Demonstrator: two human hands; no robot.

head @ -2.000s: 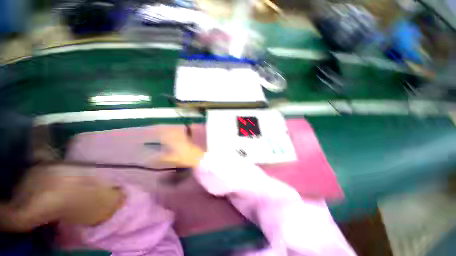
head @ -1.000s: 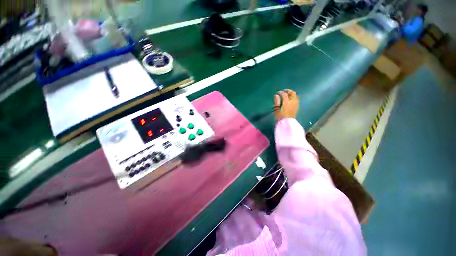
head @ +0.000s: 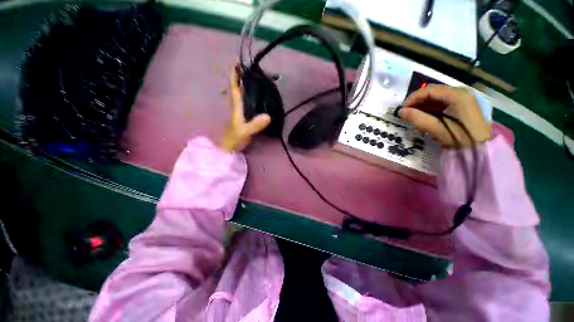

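A black over-ear headset (head: 303,31) is above the pink mat, left of the white tester (head: 385,78). My left hand (head: 242,119) holds its left ear cup from the outer side. The other ear cup (head: 315,126) is beside the tester's left edge. My right hand (head: 448,113) is over the tester, fingertips pinched on a small dark plug at its face, partly hiding the red display. The black cable (head: 308,179) runs from the headset along the mat's front edge, with a thicker lump near the right, up to my right hand.
A large black bristly pile (head: 85,82) lies left of the pink mat (head: 182,82). A red-glowing mouse (head: 94,242) is on the lower green surface. An open notebook (head: 409,22) with a pen and a round tape roll (head: 500,31) are behind the tester.
The view has swung left. My right hand has moved from the green bench at the right to the tester. My left hand and the headset have come into view over the mat.
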